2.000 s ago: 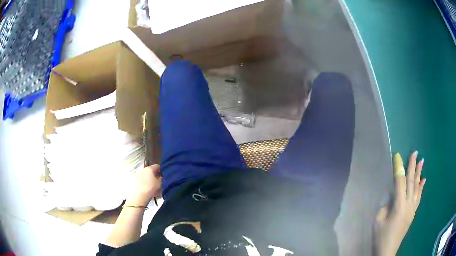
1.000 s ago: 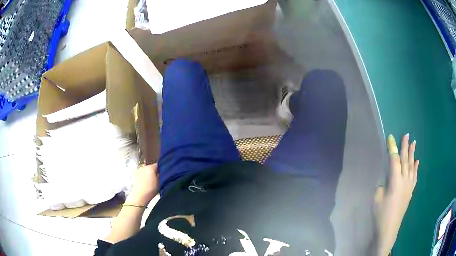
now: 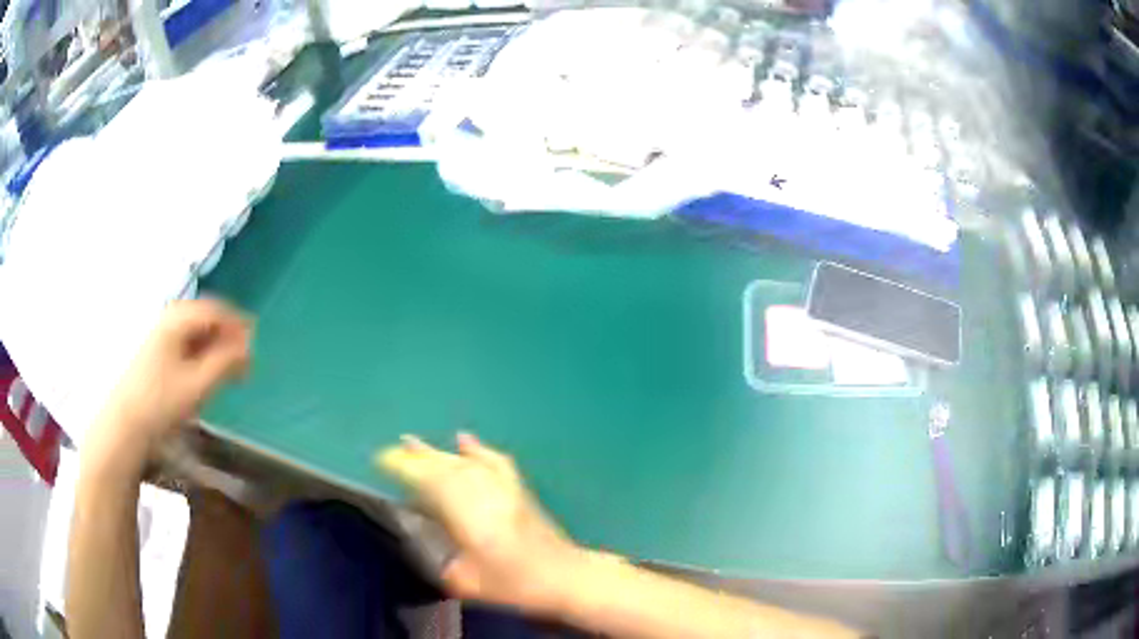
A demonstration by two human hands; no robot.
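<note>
The green bench mat (image 3: 537,325) lies in front of me. A tall white tray stack (image 3: 138,187) with scalloped edges stands at the left. My left hand (image 3: 194,362) is at the mat's left edge beside the stack, blurred, with curled fingers; whether it grips anything is unclear. My right hand (image 3: 487,506) is over the mat's near edge, blurred, with a yellow finger cot (image 3: 419,462) on one finger. Its fingers are apart and it shows nothing held.
A crinkled clear bag (image 3: 562,137) and a blue bin (image 3: 812,234) lie behind the mat. A blue-edged rack tray (image 3: 406,87) is at the far left. A phone (image 3: 884,315) overlaps a label dish (image 3: 754,343). A purple-handled tool (image 3: 951,493) and filled trays (image 3: 1087,387) are at right.
The view has swung up from the floor and lap to the bench. My left hand has left the cardboard box side and is above the bench edge. My right hand is still by the mat edge.
</note>
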